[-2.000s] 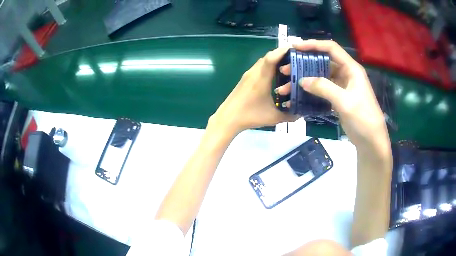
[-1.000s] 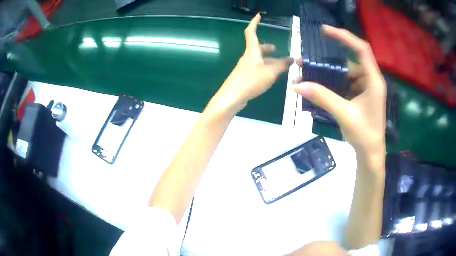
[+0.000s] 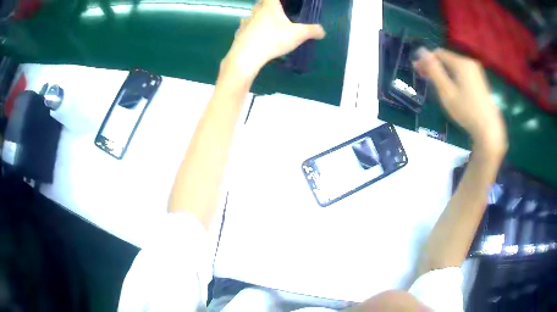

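My left hand (image 3: 262, 36) is at the top edge, its thumb lying across a dark stack of phone frames (image 3: 299, 55) on the green belt; its other fingers are partly hidden or cut off, so its grip is unclear. My right hand (image 3: 461, 85) is blurred, its fingertips at the upper right side of dark frames (image 3: 406, 88) lying beyond the white strip; whether it grips one is unclear. A single black phone frame (image 3: 391, 146) lies tilted on the white surface between my forearms. Another single frame (image 3: 131, 91) lies to the left.
A white strip (image 3: 360, 67) crosses the green belt (image 3: 183, 36). A dark box-like thing (image 3: 36, 134) and a small round metal object (image 3: 53, 96) are at left. Shiny dark frames (image 3: 513, 225) are at right, a red tray (image 3: 495, 42) beyond the belt.
My left hand has moved left and up. A dark stack now lies left of the white strip, where bare belt showed. My right hand has moved right; the large stack beside it is gone.
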